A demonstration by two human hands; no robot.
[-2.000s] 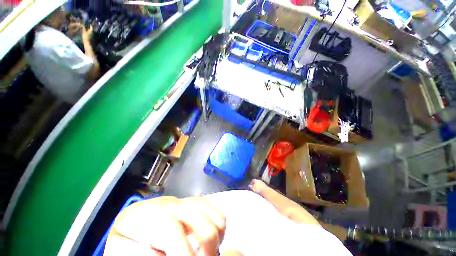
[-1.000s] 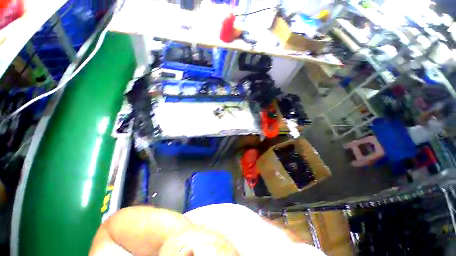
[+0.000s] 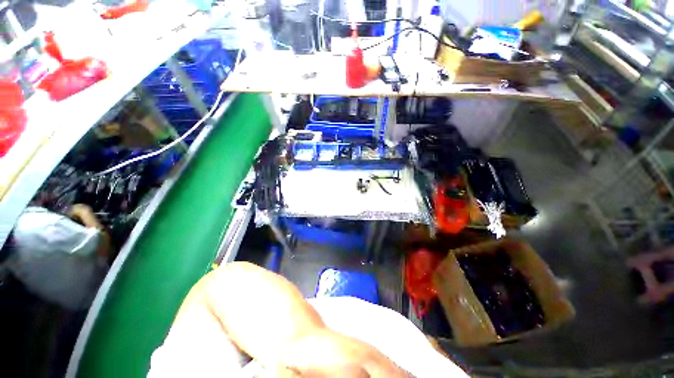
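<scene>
Overexposed bare skin (image 3: pixel 251 314), a hand or forearm very close to the camera, fills the bottom centre. I cannot tell which hand it is, nor whether my hands hold anything; fingers are blurred and cut off by the lower edge. White cloth lies beside it. Beyond it stands a blue stool (image 3: pixel 347 284). Behind the stool is a low bench with a pale sheet (image 3: pixel 318 193). Small dark tools, maybe pliers (image 3: pixel 380 183), lie on it. Long black parts (image 3: pixel 272 173) hang at its left end. Small blue trays (image 3: pixel 325 153) line its back.
Green conveyor belt (image 3: pixel 188 221) runs along the left, with a person (image 3: pixel 55 255) beyond it. An open carton of dark parts (image 3: pixel 473 310) and a red bag (image 3: pixel 421 277) stand right of the stool. A shelf with a red bottle (image 3: pixel 355 68) crosses above the bench. Wire racks stand far right.
The view has swung and lifted: the shelf and red bottle now show more fully, and the bench sits centrally. The skin stays at the bottom; individual fingers seen earlier are less distinct.
</scene>
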